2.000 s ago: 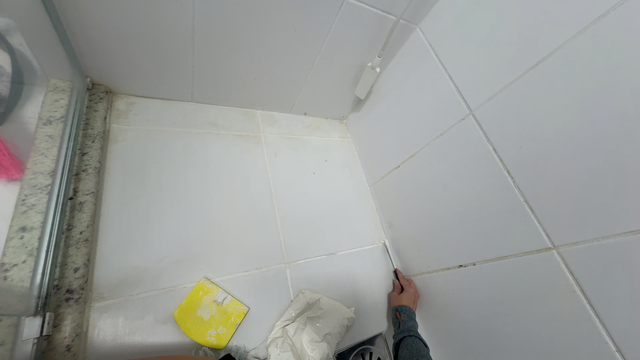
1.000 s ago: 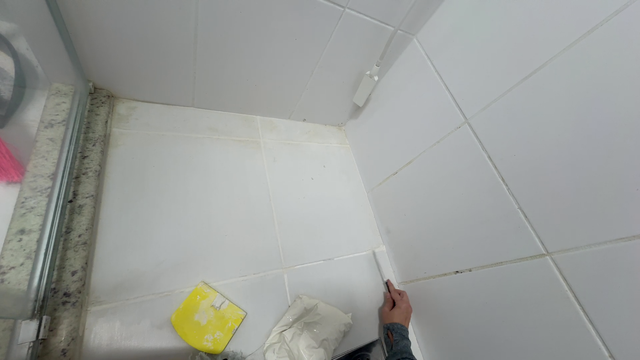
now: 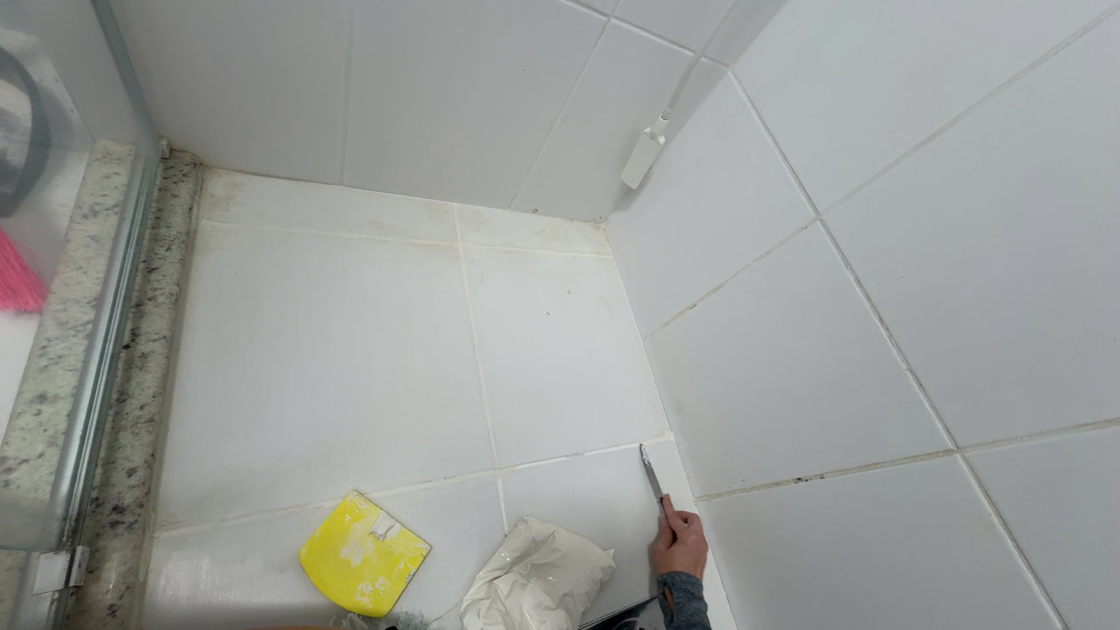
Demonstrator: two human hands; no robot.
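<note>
My right hand (image 3: 680, 538), with a dark grey sleeve, holds a thin metal scraping tool (image 3: 651, 472) whose tip touches a white grout line (image 3: 569, 457) between floor tiles, close to the right wall. A yellow plastic spreader (image 3: 363, 553) smeared with white paste lies on the floor at lower centre. Between it and my hand rests a crumpled white plastic bag (image 3: 541, 577). My left hand is not in view; a bit of skin shows at the bottom edge, which I cannot identify.
A speckled granite curb (image 3: 144, 376) with a glass panel (image 3: 118, 289) runs along the left. Pink bristles (image 3: 17, 276) show beyond the glass. A small white box (image 3: 644, 157) hangs on a cord by the far corner. A dark object (image 3: 626, 617) is partly visible beside the bag.
The tool's tip has moved left from the wall-side end of the grout line, and its blade now tilts differently. The spreader and bag stay on the floor.
</note>
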